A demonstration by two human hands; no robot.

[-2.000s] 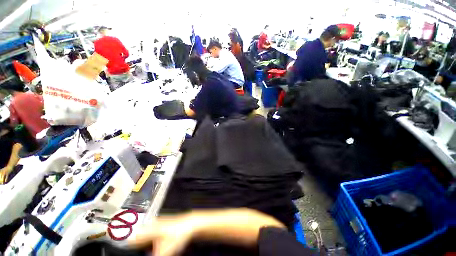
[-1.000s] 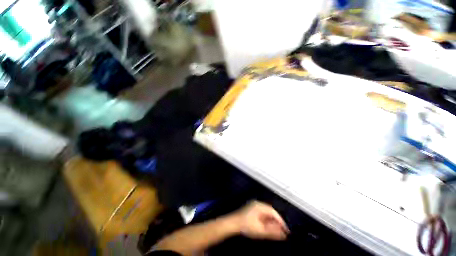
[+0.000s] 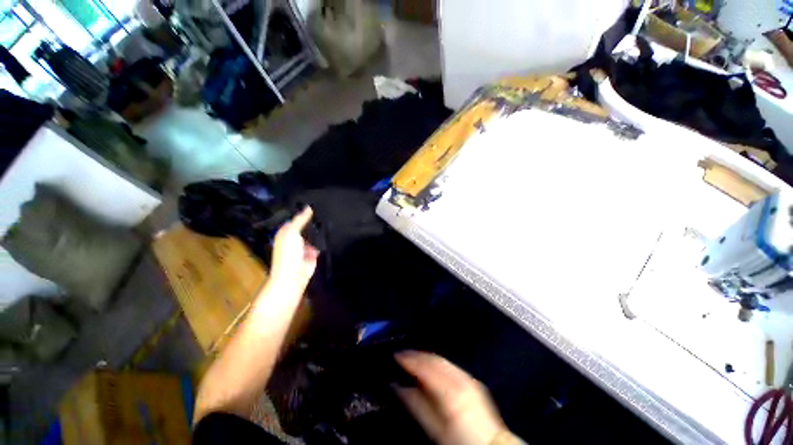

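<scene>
Black cloth pieces lie in a dark heap left of and below the sewing table's edge. My left hand is at the heap's left part, its fingers curled on black cloth; the fingertips are partly hidden. My right hand is blurred at the bottom centre, over dark cloth, with thumb and fingers apart and nothing visible in it. The white machine head stands at the right edge. Dark red scissor handles lie on the table at the lower right, cut off by the frame.
The white table has a worn yellow-brown left end. A cardboard box stands beside the cloth heap, another at the lower left. A filled grey-green sack is at the left. More black cloth lies behind the table.
The view has swung from the workshop and cloth stack to the table's left side. My left hand has moved up and left onto the heap since the last earlier frame. My right hand has come into view.
</scene>
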